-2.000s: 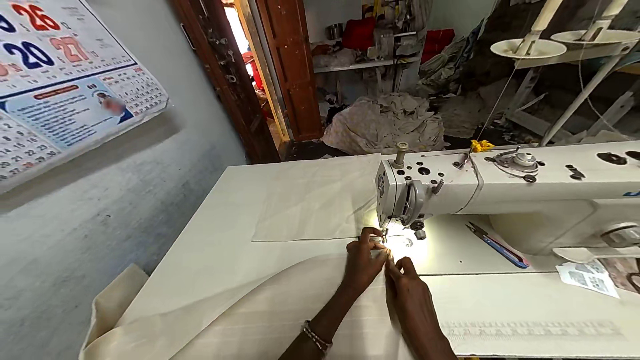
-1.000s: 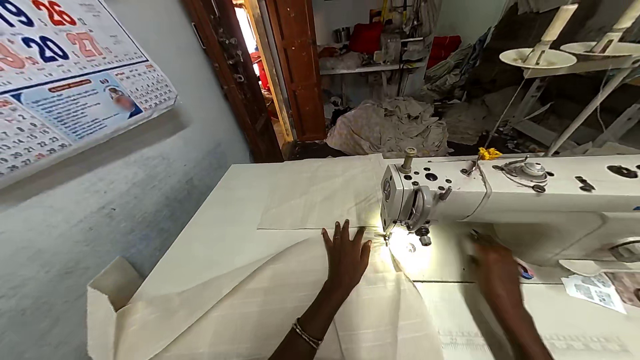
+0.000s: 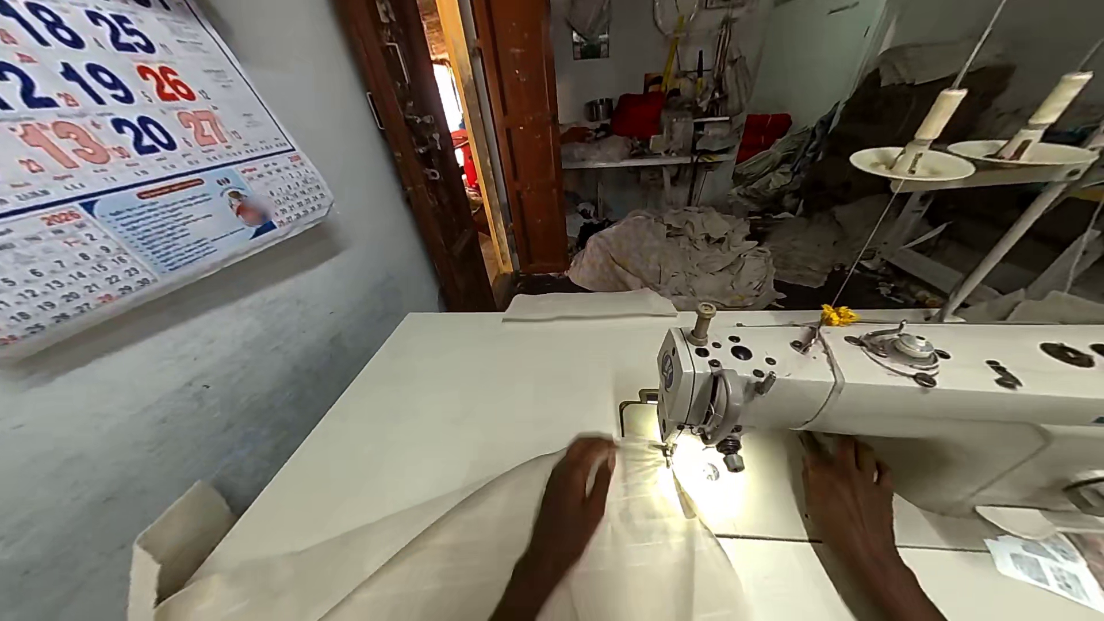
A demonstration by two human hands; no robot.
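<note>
A large cream cloth point(image 3: 483, 535) lies over the front of the machine table, its corner reaching the lit needle area of a white sewing machine point(image 3: 750, 379). My left hand point(image 3: 571, 500) is on this cloth just left of the presser foot point(image 3: 668, 453), fingers curled together at its far edge. Under the machine arm, my right hand point(image 3: 849, 492) is closed around a dark, narrow tool, apparently the thread snips point(image 3: 811, 446); most of it is hidden by the fingers. Another cream cloth piece point(image 3: 591, 305) lies at the table's back edge.
A grey-blue wall with a calendar point(image 3: 155, 129) borders the left side. Thread cones point(image 3: 940, 114) stand on holders at the back right. A printed paper point(image 3: 1048, 561) lies at the right. Heaped cloth point(image 3: 681, 254) is beyond the white table point(image 3: 466, 379).
The separate cloth piece has moved from beside the needle to the table's back edge. My right hand left the needle area for the snips, then shifted left. My left hand is now nearer the front.
</note>
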